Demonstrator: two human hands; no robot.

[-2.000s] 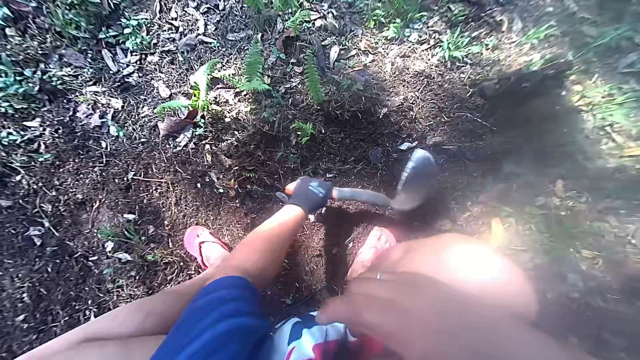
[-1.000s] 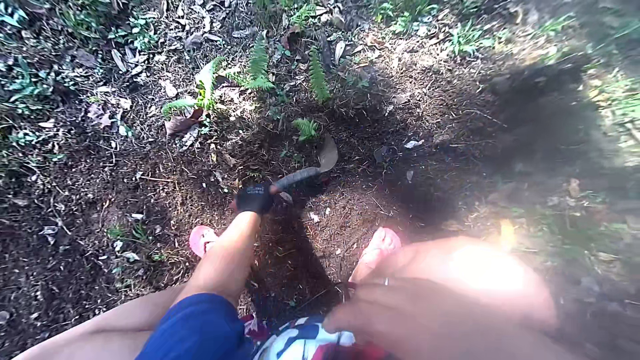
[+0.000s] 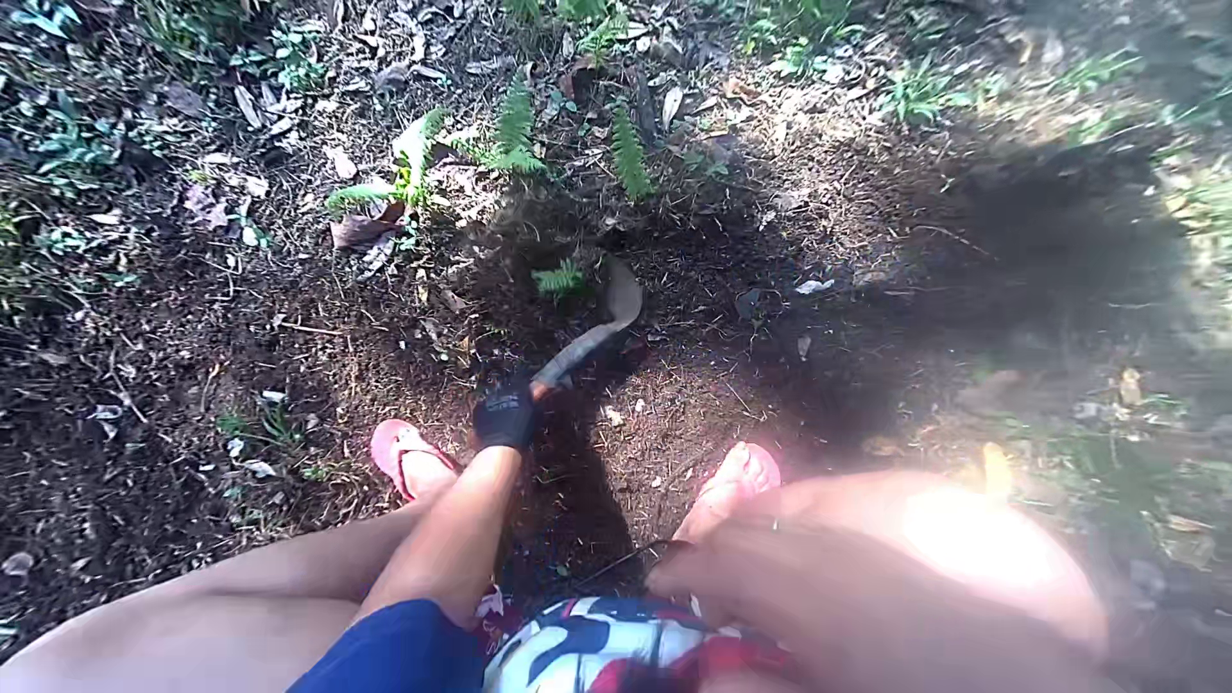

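My left hand (image 3: pixel 506 414), in a black work glove, is closed around the handle of a hand tool with a curved metal blade (image 3: pixel 624 294). The tool's gray neck slants up and right from the glove. Its blade rests at the dark soil, just right of a small fern frond (image 3: pixel 559 280). My bare right hand (image 3: pixel 717 573), with a ring on one finger, lies low over my right leg near the knee. It is blurred and its fingers are hard to make out.
Taller fern fronds (image 3: pixel 517 125) and a curled brown dead leaf (image 3: pixel 362 232) are beyond the blade. My feet in pink flip-flops (image 3: pixel 393 452) stand on either side of the worked soil (image 3: pixel 674 404). Leaf litter and low weeds (image 3: pixel 919 94) lie around, with a dark shadow at right.
The blade was raised at the right two seconds ago, then came down to the soil beside the small frond. My left hand has moved away from my body, still holding the tool.
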